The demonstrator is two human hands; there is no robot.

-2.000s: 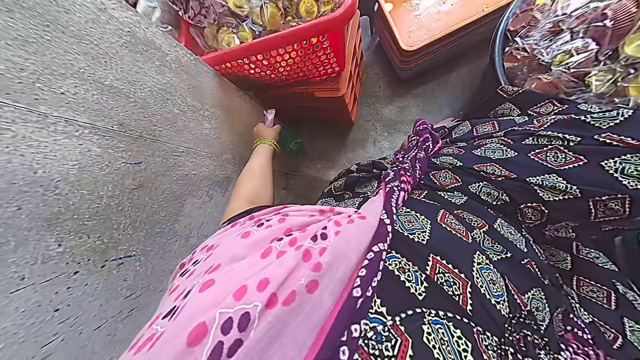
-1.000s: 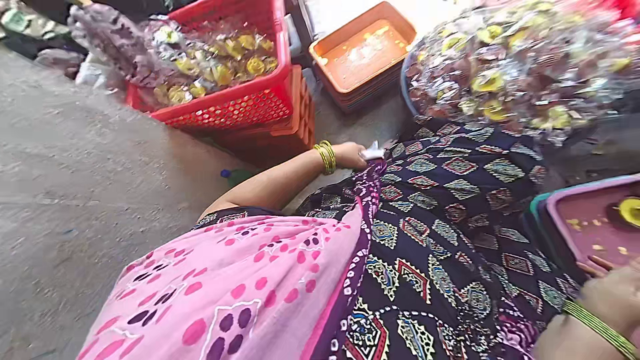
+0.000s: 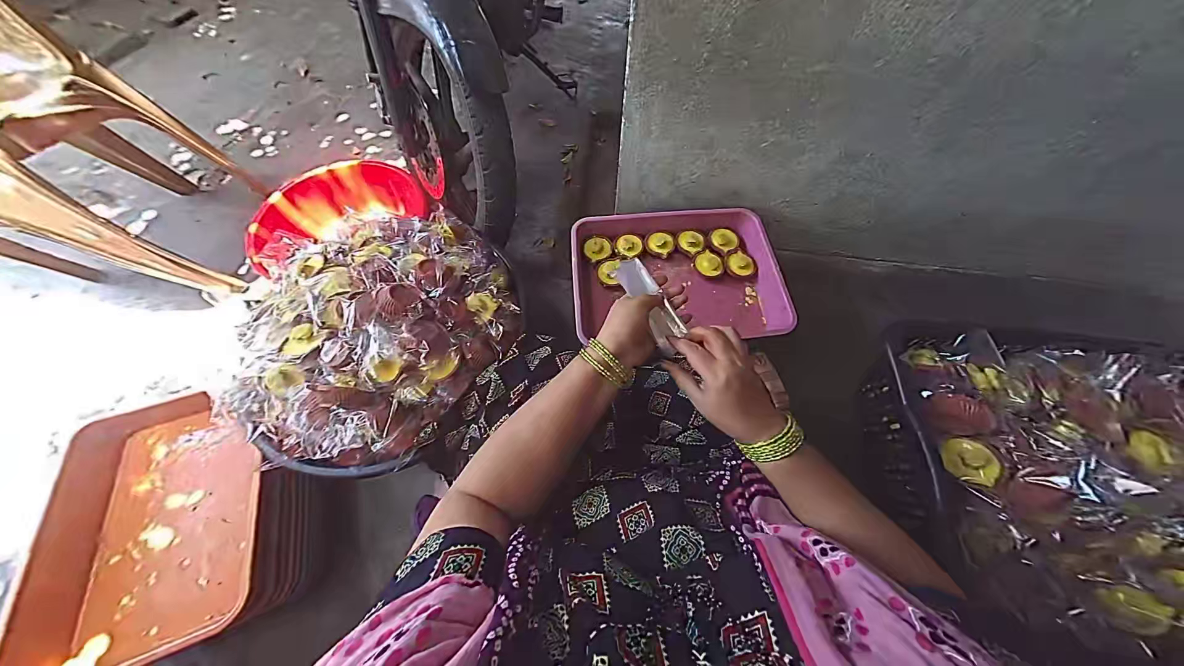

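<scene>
My left hand holds a clear plastic bag above the near edge of a pink tray. The fingers of my right hand pinch the near end of the same plastic. Small brown clay lamps with yellow wax stand in the tray, most in a row along its far side. One lamp lies just left of the bag. Whether the plastic is one bag or several is hard to tell.
At left, a tub heaped with wrapped lamps adjoins a red basin. Stacked orange trays stand nearer. A dark crate of wrapped lamps is at right. A motorcycle wheel, chair and wall lie beyond.
The view has swung round to the pink tray. My left hand, earlier out over the floor by the red crate and then over my lap, is now beside my right hand, and both hold plastic.
</scene>
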